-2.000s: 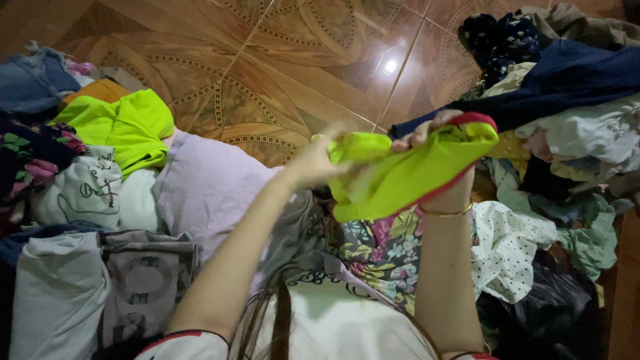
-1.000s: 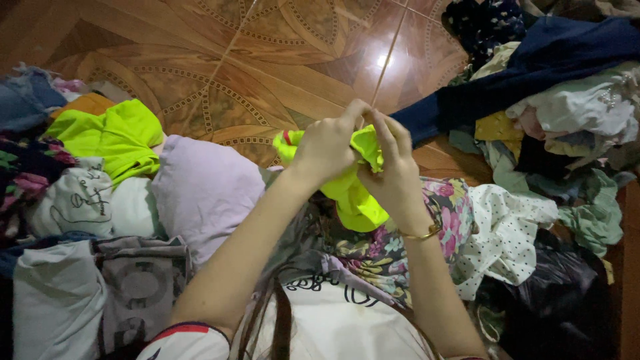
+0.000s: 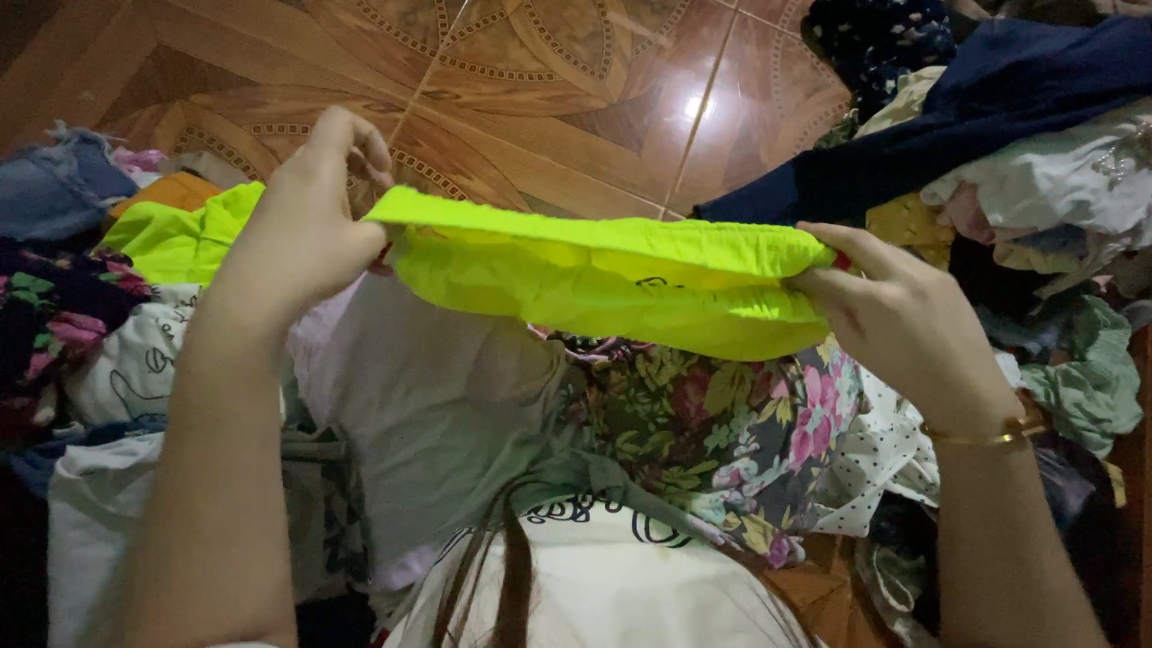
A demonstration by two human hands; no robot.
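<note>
A neon yellow garment [image 3: 603,270] with an elastic waistband is stretched wide between my hands, above my lap. My left hand [image 3: 315,202] grips its left end, with some fingers raised. At its right end, my right hand [image 3: 886,310] pinches the band between thumb and fingers; a gold bangle is on that wrist. Below the garment, floral fabric [image 3: 720,432] and light purple cloth [image 3: 432,405] cover my legs.
On the left are another neon yellow garment [image 3: 184,234], a frayed denim piece [image 3: 63,184] and folded white cloth [image 3: 103,531]. At right lies a heap with navy fabric [image 3: 990,108] and a green garment [image 3: 1093,369]. Patterned tile floor [image 3: 558,108] stretches ahead.
My hands were close together on the bunched garment one second ago; they have moved apart, and its waistband is now spread out between them.
</note>
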